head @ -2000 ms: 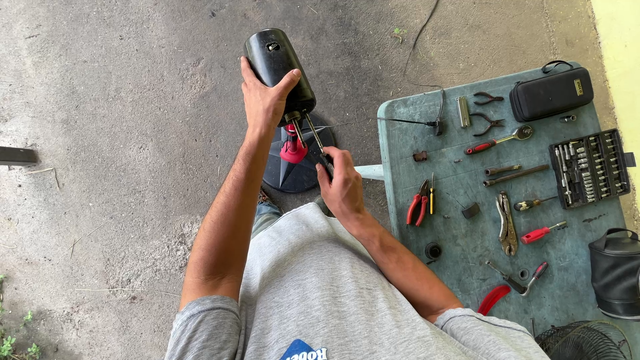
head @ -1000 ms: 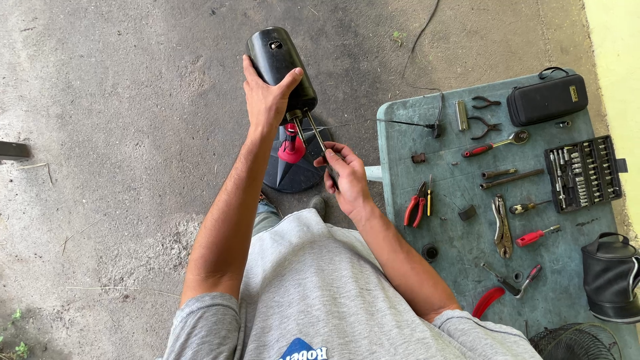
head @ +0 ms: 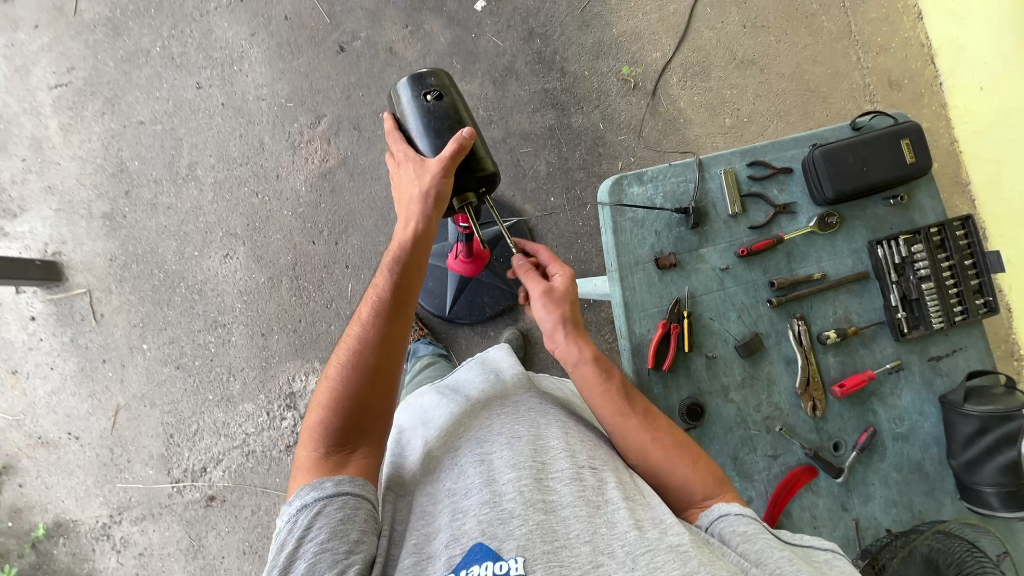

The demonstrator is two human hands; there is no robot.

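My left hand is wrapped around a black cylindrical housing, which tilts up and to the left and has a small hole near its top. Two thin metal rods extend from its lower end. The fingers of my right hand pinch the end of the right-hand metal rod, whose other end meets the underside of the housing. The left rod stands free of my fingers. Below the housing is a red and black part, over a round black base with a star-shaped relief.
To the right, a green table bears red-handled pliers, a ratchet, locking pliers, an open socket set, a black case and a black bag. A fan is at bottom right. A dark cable crosses the concrete floor.
My right hand's fingers have shifted their hold on the rod, with the thumb and index finger now at its end. My left hand still holds the housing.
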